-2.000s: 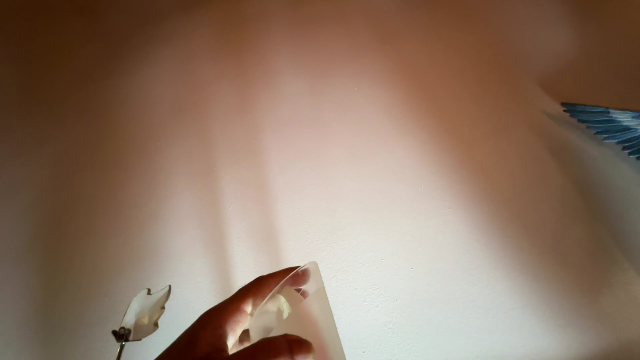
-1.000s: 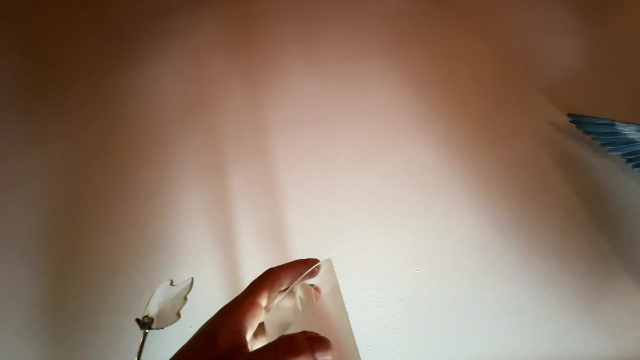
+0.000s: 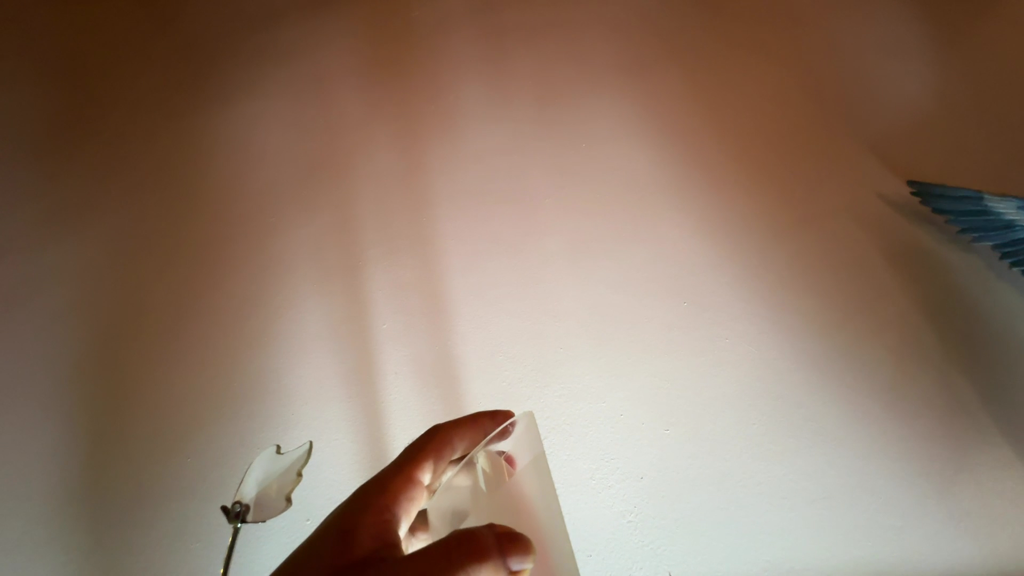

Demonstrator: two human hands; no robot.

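My left hand reaches in from the bottom edge and holds a frosted, translucent piece that looks like a glass or plastic shade or cup. The thumb lies across its near side, and the fingers are behind its upper rim, partly seen through it. Its lower part is cut off by the frame. To the left of the hand, apart from it, a translucent leaf-shaped ornament is fixed to a thin metal stem. My right hand is not in view.
A pale, slightly rough wall fills the background, with light from below and soft shadows across it. At the right edge is a blue feathered wing shape, partly cut off, with a shadow beneath it.
Compared with two seconds ago, my left hand, the frosted piece and the leaf-shaped ornament appear slightly farther right in the view. The grip looks the same.
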